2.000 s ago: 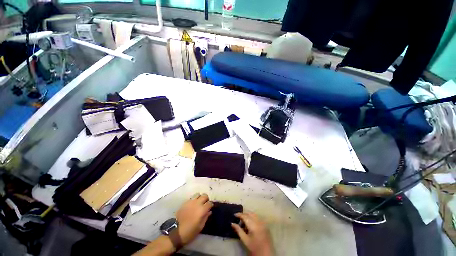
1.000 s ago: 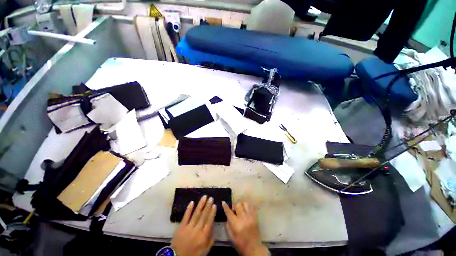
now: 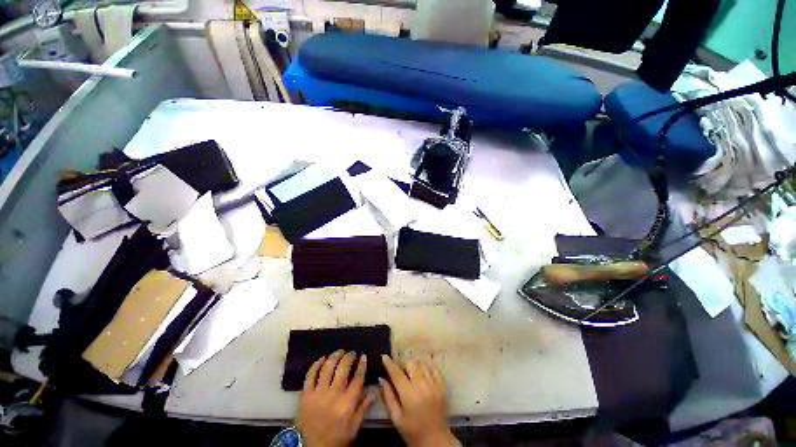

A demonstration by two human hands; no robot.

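Observation:
A dark cut piece [image 3: 327,340] lies flat on the pale table near its front edge. My left hand [image 3: 334,397] lies on its lower middle with the fingers spread flat, a watch at the wrist. My right hand [image 3: 415,393] is at its right end, fingertips on the piece's lower right corner and the table beside it. The fingers hide part of the piece's lower edge. Behind it sit a dark maroon stack [image 3: 339,261] with layered edges and a blacker stack [image 3: 437,253] to its right.
A steam iron [image 3: 593,274] rests on a dark mat at right. A large dark bundle with a tan card [image 3: 135,321] lies at left. Loose white sheets lie mid-left. Small snips [image 3: 489,224] and a wrapped black object [image 3: 441,161] are behind the stacks. A blue padded form [image 3: 445,74] is beyond.
The view has shifted and tilted down. Both hands, earlier at the piece's two ends, now lie flat along its lower side. The stacks and iron have not visibly moved on the table.

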